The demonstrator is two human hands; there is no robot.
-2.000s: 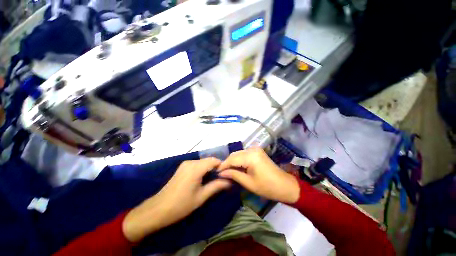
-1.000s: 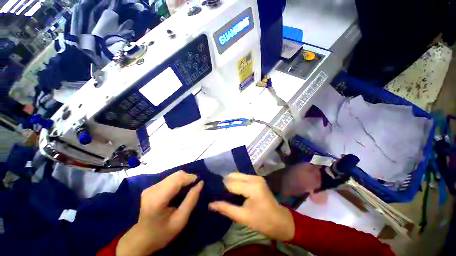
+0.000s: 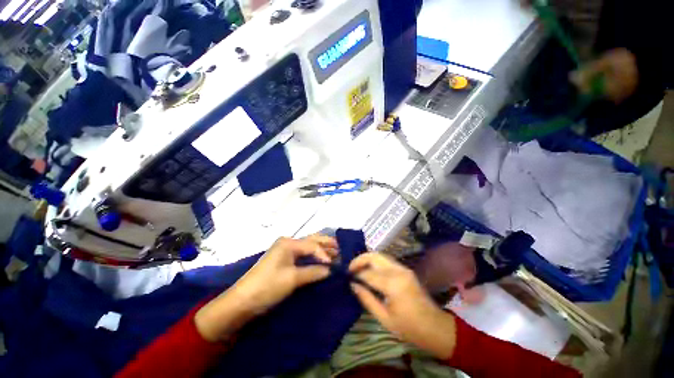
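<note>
The navy garment [image 3: 288, 332] lies across the table's front edge and my lap, with a small white label [image 3: 109, 320] at its left. My left hand [image 3: 270, 280] pinches the garment's narrow edge between thumb and fingers. My right hand [image 3: 392, 295] pinches the same edge just to the right. A short navy end [image 3: 350, 242] sticks up between the hands. The white sewing machine [image 3: 159, 140] stands behind, its needle end left of my hands. The needle itself cannot be made out.
Blue-handled snips [image 3: 336, 187] lie on the table, tied to a cloth strap [image 3: 403, 196]. A navy piece [image 3: 265, 170] lies under the machine arm. A blue crate [image 3: 624, 258] with pale cloth [image 3: 550, 199] stands at right. Another person's blurred hand [image 3: 612, 74] is at upper right.
My hands have moved closer together and now pinch the edge. The grey patch between them is no longer visible. Another person's hand and green strips have come in at upper right.
</note>
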